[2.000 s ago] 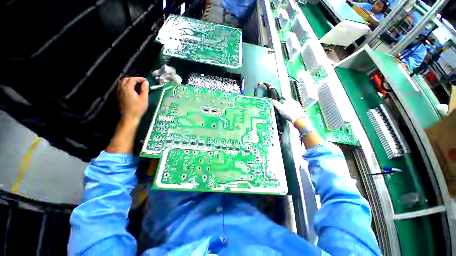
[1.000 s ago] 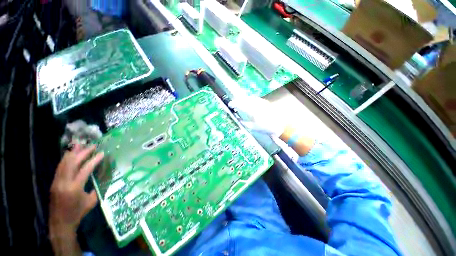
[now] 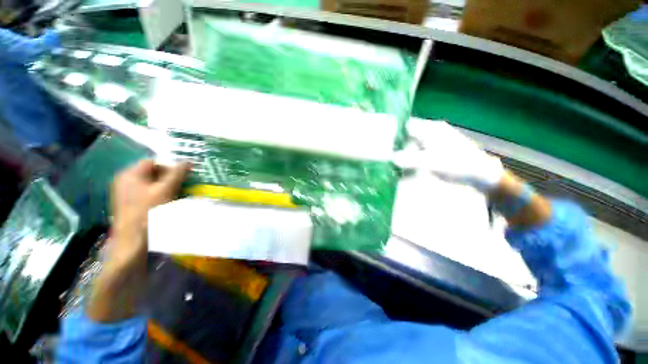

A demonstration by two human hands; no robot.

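A green circuit board (image 3: pixel 341 192), blurred by motion, is held up in front of me with its component side showing. White heatsink blocks (image 3: pixel 277 117) run across it, with a yellow part beside the nearer block. My bare left hand (image 3: pixel 146 195) grips its left edge. My right hand (image 3: pixel 455 153), in a white glove with a light blue band at the wrist, holds its right edge. The dark fixture (image 3: pixel 202 306) with orange-yellow strips lies below the board, close to my body.
Another green circuit board (image 3: pixel 32 249) lies at far left, near blurred silvery screws (image 3: pixel 82 284). The conveyor rail (image 3: pixel 582 188) runs at right. A green-lined shelf (image 3: pixel 511 99) and cardboard boxes (image 3: pixel 536 28) are beyond. A person's blue sleeve (image 3: pixel 28 46) shows at upper left.
The board has been lifted off the fixture and turned from solder side to component side. My left hand has taken hold of it. The view has swung right, towards the conveyor.
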